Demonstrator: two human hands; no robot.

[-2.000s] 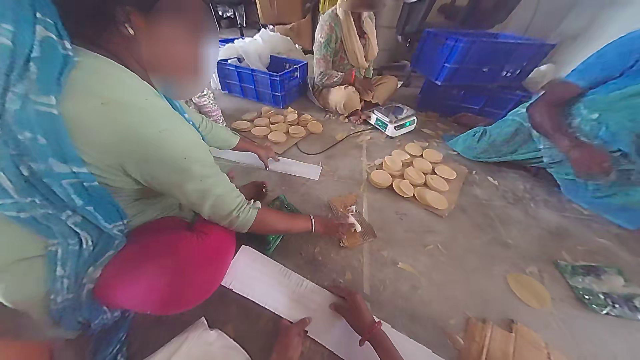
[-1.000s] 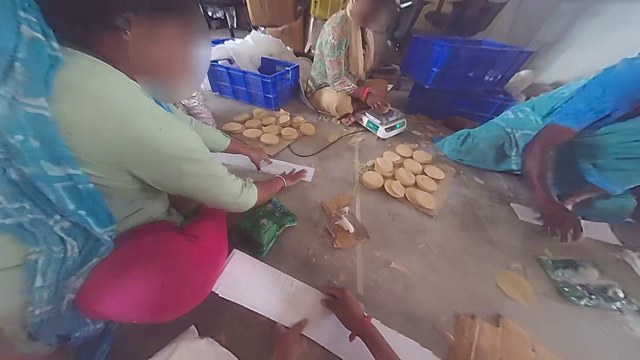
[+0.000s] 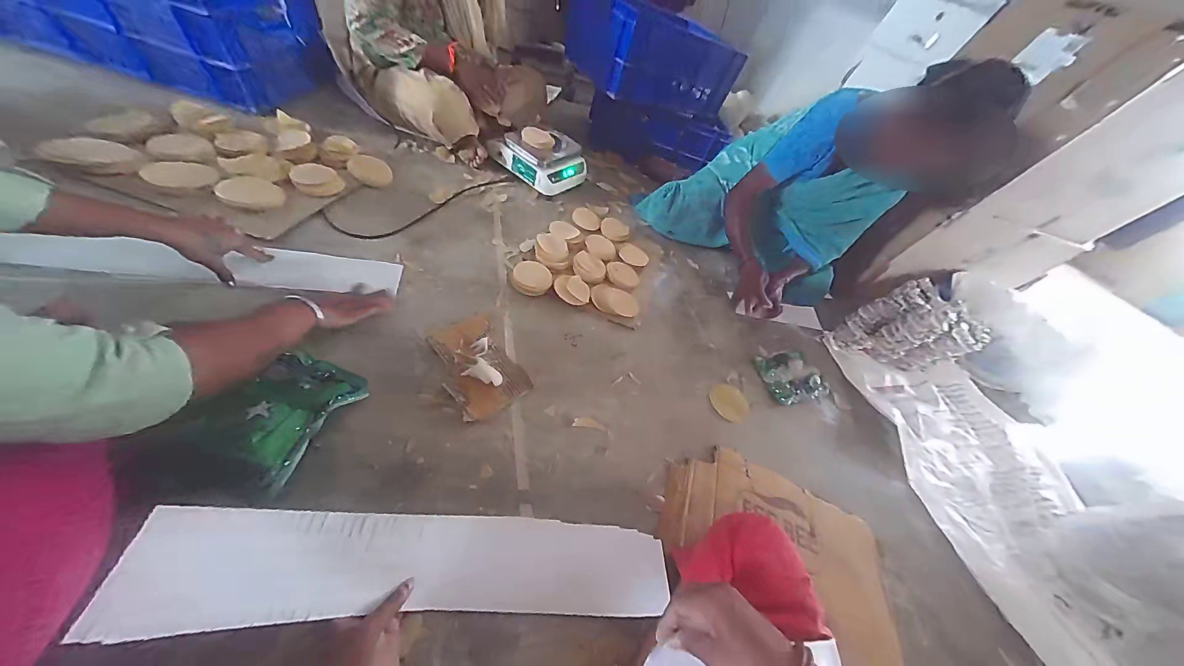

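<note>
My left hand [image 3: 375,634] is partly visible at the bottom edge, one fingertip on the near edge of a long white paper-like strip [image 3: 407,564]. The rest of that hand is cut off, so its grip cannot be told. My right hand cannot be made out. Right of the strip, a red cloth-like thing [image 3: 754,573] and a blurred, pale pinkish shape lie over a brown cardboard piece [image 3: 832,546]. Beyond the strip, torn brown cardboard [image 3: 476,365] bears small white scraps.
At left, a co-worker's hands [image 3: 342,310] rest by another strip [image 3: 314,270], near a green packet [image 3: 277,416]. Round tan discs [image 3: 589,266] lie in stacks near a digital scale [image 3: 546,162]. Another person's hands [image 3: 758,294] are at right, near white sheeting [image 3: 943,444].
The view has swung right and down. My right hand, with its red wrist band, was on the strip before and is no longer seen there. A disc now lies on the scale.
</note>
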